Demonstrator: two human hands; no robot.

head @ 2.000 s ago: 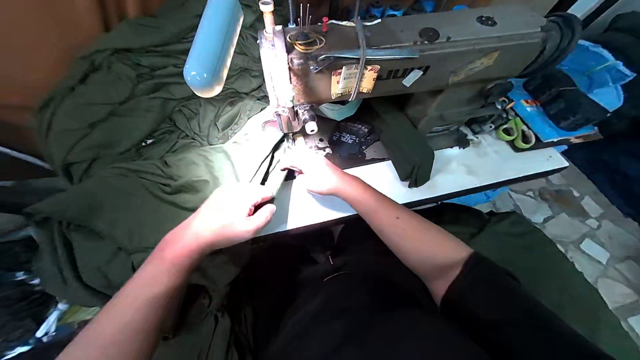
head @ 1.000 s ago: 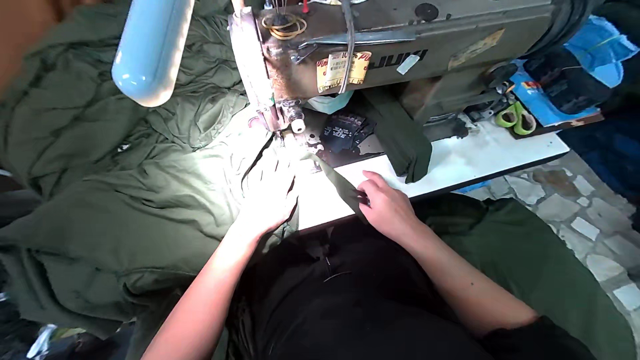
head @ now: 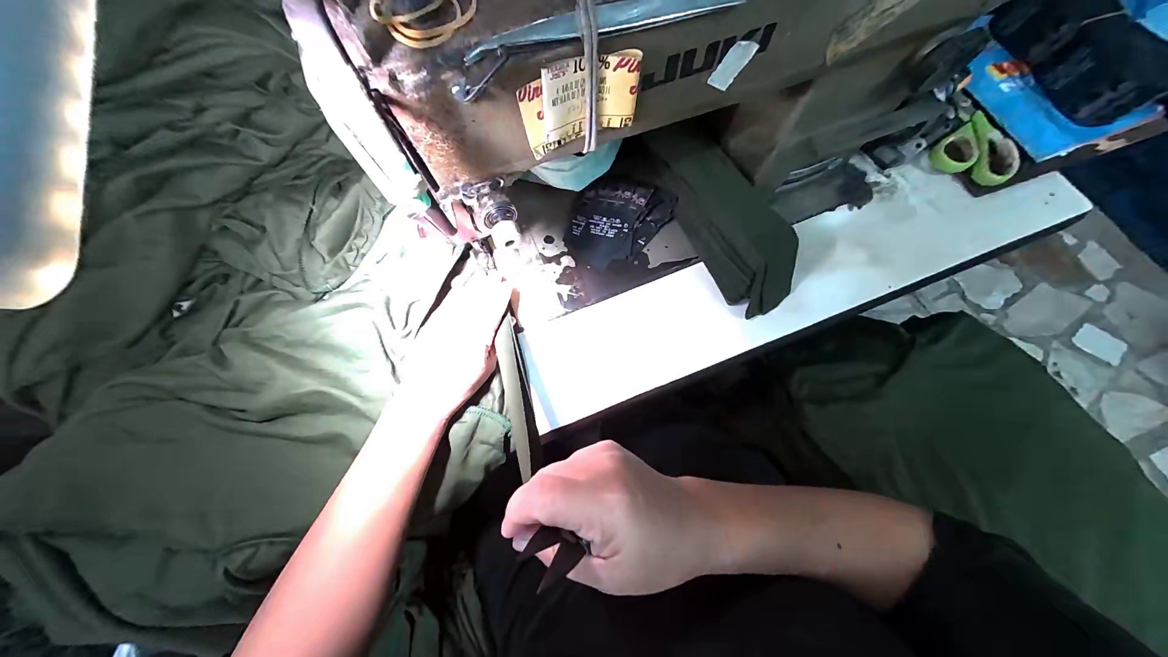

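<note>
A narrow olive fabric strip (head: 518,401) runs from beside the presser foot of the Juki sewing machine (head: 547,100) down over the near edge of the white tabletop (head: 657,338). My right hand (head: 607,525) is closed on its lower part, and dark pointed ends stick out below the fingers. Close to the needle area, my left hand (head: 461,338) lies on the brightly lit green garment (head: 228,411); overexposure hides its fingertips. Whether it grips the cloth is unclear.
Folded green fabric pieces (head: 744,228) and black printed labels (head: 611,219) lie under the machine arm. Green-handled scissors (head: 976,151) rest at the right by a blue package (head: 1040,100). A lamp (head: 41,137) hangs at upper left. More green cloth (head: 985,438) drapes at right.
My right hand, at the tabletop's near edge a second ago, has moved down toward my lap, drawing the strip with it. My left hand stays near the needle. The view has moved closer to the machine.
</note>
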